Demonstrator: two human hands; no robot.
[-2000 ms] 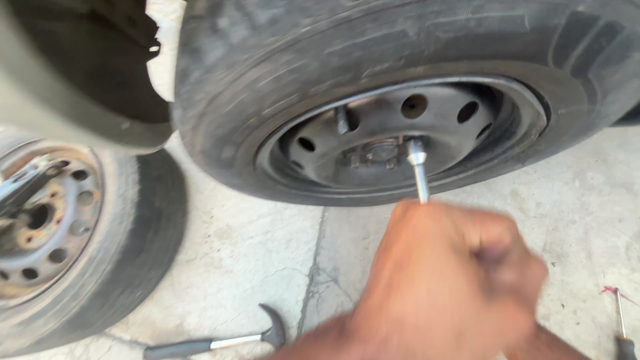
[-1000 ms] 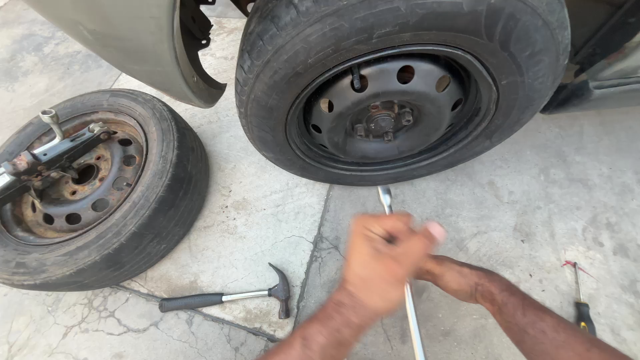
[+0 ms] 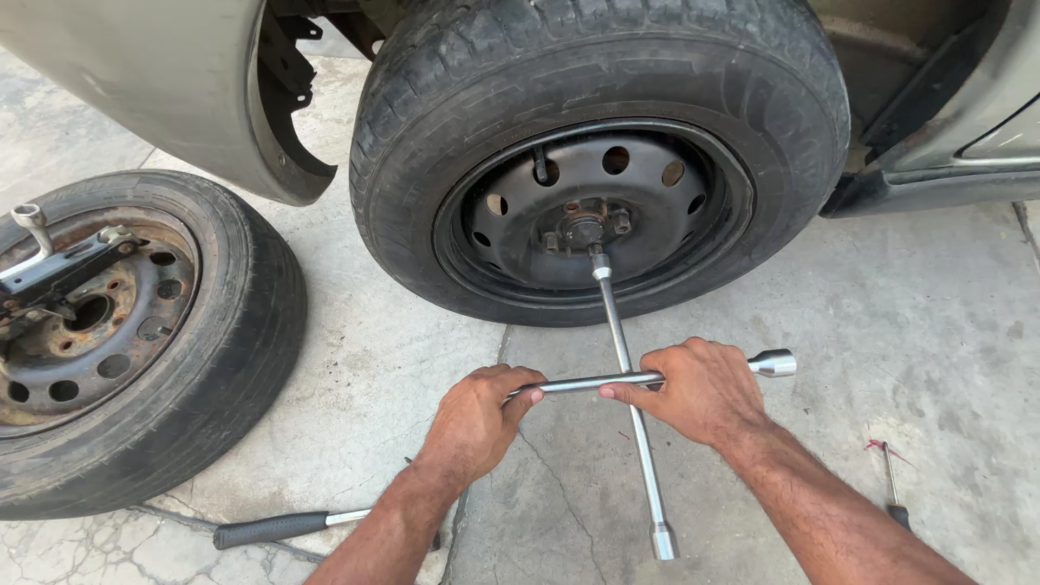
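A four-way chrome lug wrench has one socket on a lower lug nut of the black steel wheel, whose tire stands upright at the car. My left hand grips the left end of the wrench's crossbar. Around the right arm of the same bar my right hand is closed, just inside the bare socket. The fourth socket points down toward me. Other lug nuts show around the hub center.
At left lies a second tire on a rusty rim, with a scissor jack on it. A hammer is on the concrete, partly behind my left forearm. A screwdriver lies at right. The car's bumper hangs at upper left.
One second ago the wrench was off the wheel; now its socket is on a lug nut. My hands, close together before, are now spread on the crossbar.
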